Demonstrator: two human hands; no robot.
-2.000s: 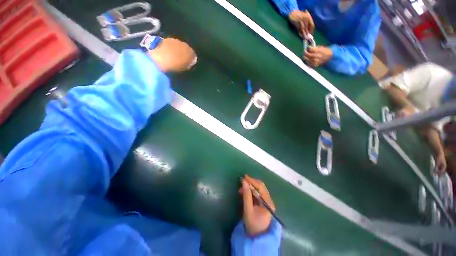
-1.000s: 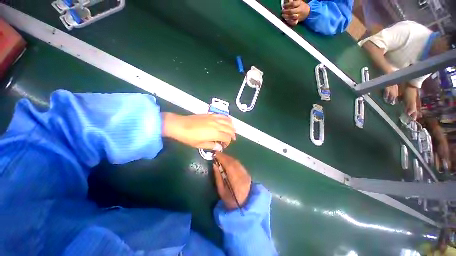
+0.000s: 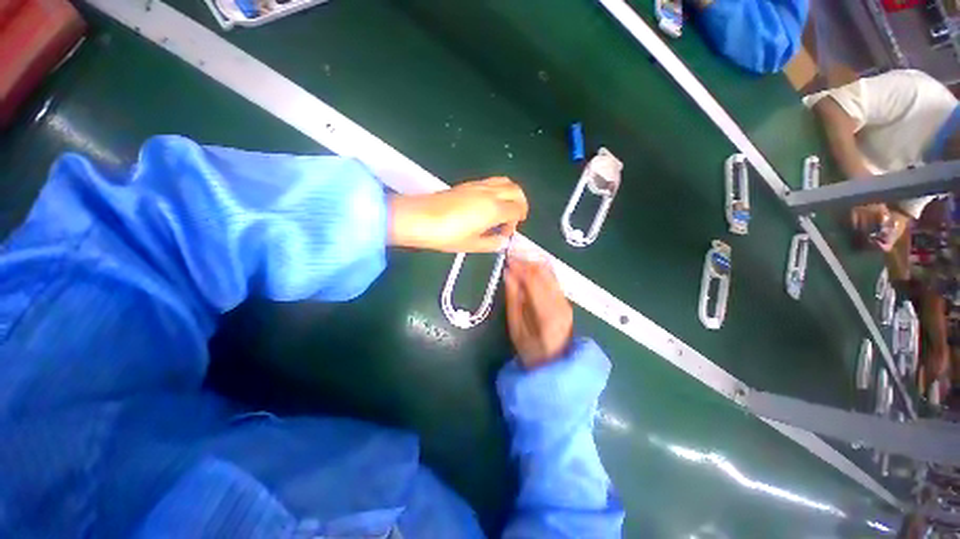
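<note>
A white oval frame unit (image 3: 460,314) lies on the near green surface, its open loop towards me. My left hand (image 3: 458,215) covers its block end at the guide rail, fingers bent down over it. My right hand (image 3: 539,311) is close to my left fingertips at the unit's right side, its fingers closed together. A thin dark tip shows at the right fingertips; the rest of the slim tool is hidden. What the left fingers pinch cannot be made out.
The guide rail (image 3: 623,319) crosses diagonally. Beyond it, on the belt, lie a blue piece (image 3: 577,141), a frame unit (image 3: 593,197) and several more units. A red tray (image 3: 37,51) is top left. A metal bar (image 3: 863,419) is at right. Other workers are across the belt.
My left hand came from the far belt with a unit to the near side. Since then both hands have moved up to its block end, uncovering the loop.
</note>
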